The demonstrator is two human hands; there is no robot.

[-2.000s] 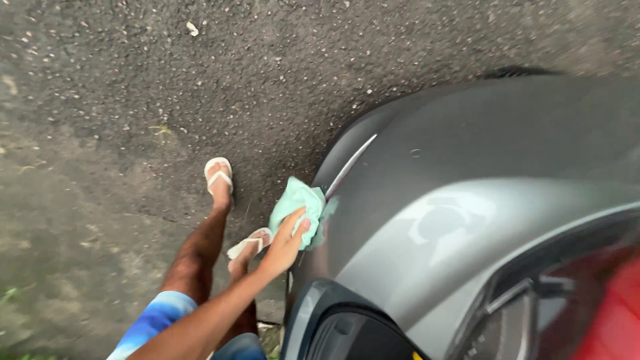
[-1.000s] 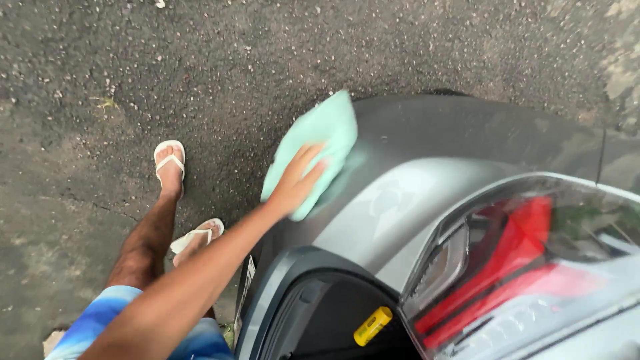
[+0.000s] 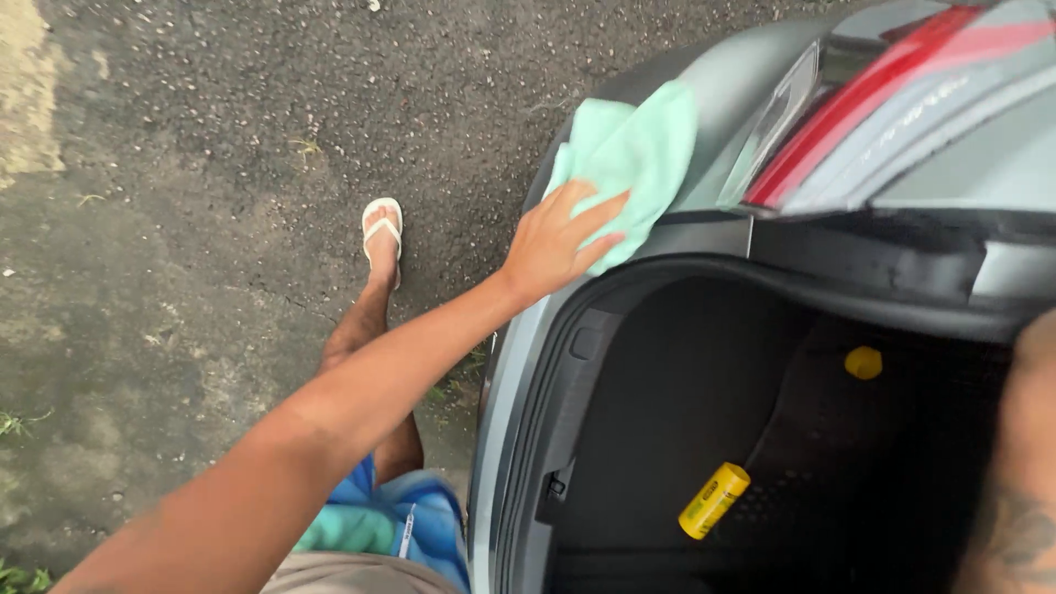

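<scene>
My left hand (image 3: 561, 239) holds a mint-green cloth (image 3: 635, 157) flat against the rear corner of a grey car, fingers spread over the cloth's lower part. The cloth lies over the bumper (image 3: 718, 91), between its outer edge and the red tail light (image 3: 866, 107), just above the open trunk's corner. Part of my right arm shows blurred at the right edge; its hand is out of view. Inside the dark trunk (image 3: 676, 371) lie a yellow cylindrical container (image 3: 714, 501) with writing and a small yellow object (image 3: 863, 362).
The trunk's rubber seal and sill (image 3: 528, 412) run beside my legs. Rough asphalt (image 3: 247, 107) lies to the left, with small weeds and a paler patch. One foot in a white flip-flop (image 3: 383, 231) stands left of the bumper. A green cloth (image 3: 346, 528) shows at my blue shorts.
My left hand has moved the cloth along the bumper to the corner beside the trunk opening. The view has shifted, showing more of the trunk and my right arm.
</scene>
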